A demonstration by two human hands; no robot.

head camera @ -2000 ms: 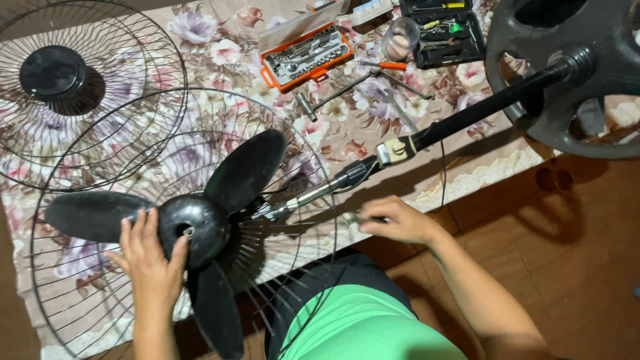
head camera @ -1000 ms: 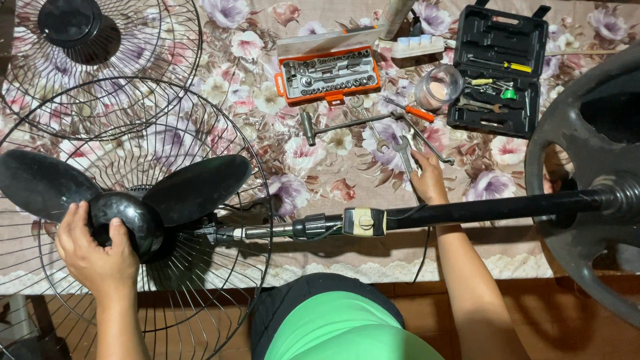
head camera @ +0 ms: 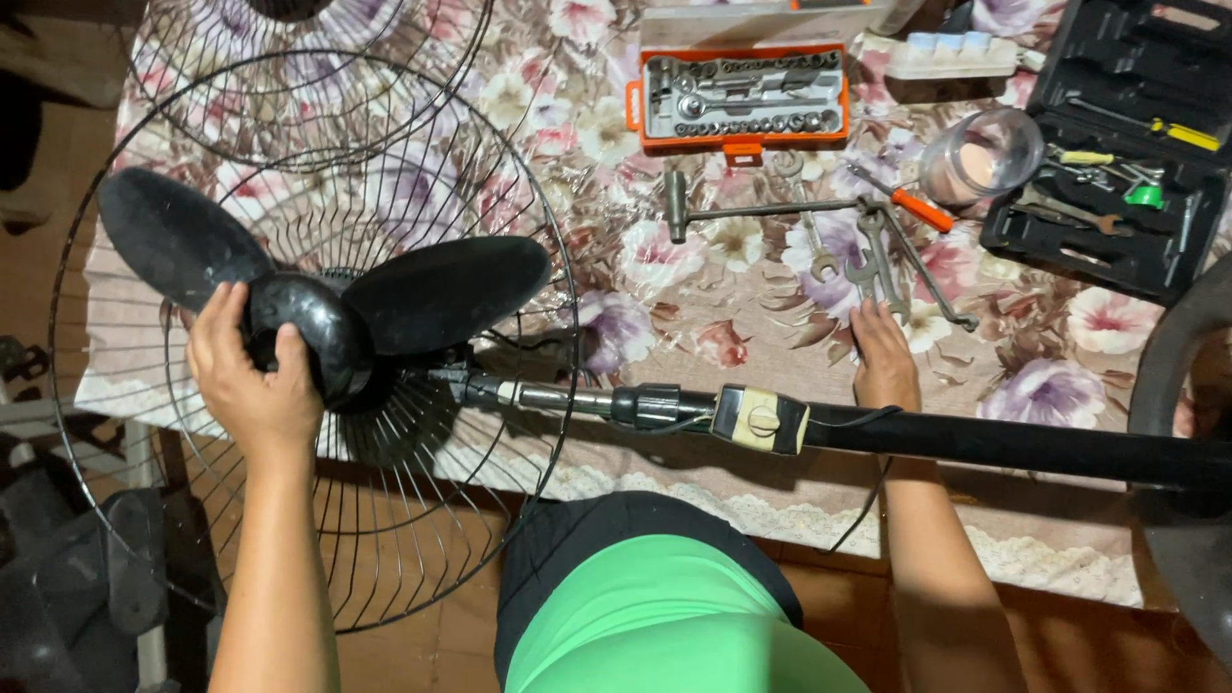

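Observation:
A pedestal fan lies along the table, its black blades (head camera: 448,289) in front of the rear wire guard (head camera: 568,404). My left hand (head camera: 255,371) grips the black blade hub (head camera: 313,332) at its near left side. Past the fan's black pole (head camera: 982,443), my right hand (head camera: 881,351) reaches over the cloth, its fingertips at the lower end of the open-end wrenches (head camera: 871,265); whether they close on one cannot be told. A T-shaped socket wrench (head camera: 760,209) and an orange-handled screwdriver (head camera: 919,207) lie just beyond. The fan's switch box (head camera: 760,420) sits on the pole between my arms.
An orange socket set case (head camera: 739,144) stands open at the back. Right of it are a clear plastic jar (head camera: 1011,154) and an open black tool case (head camera: 1044,236). Another wire guard (head camera: 318,164) lies at back left; the round fan base (head camera: 1155,385) is at the right edge.
Two seconds ago my right hand was on the near side of the pole; it has since moved across to the wrenches. My left hand stays on the hub. The blades have turned.

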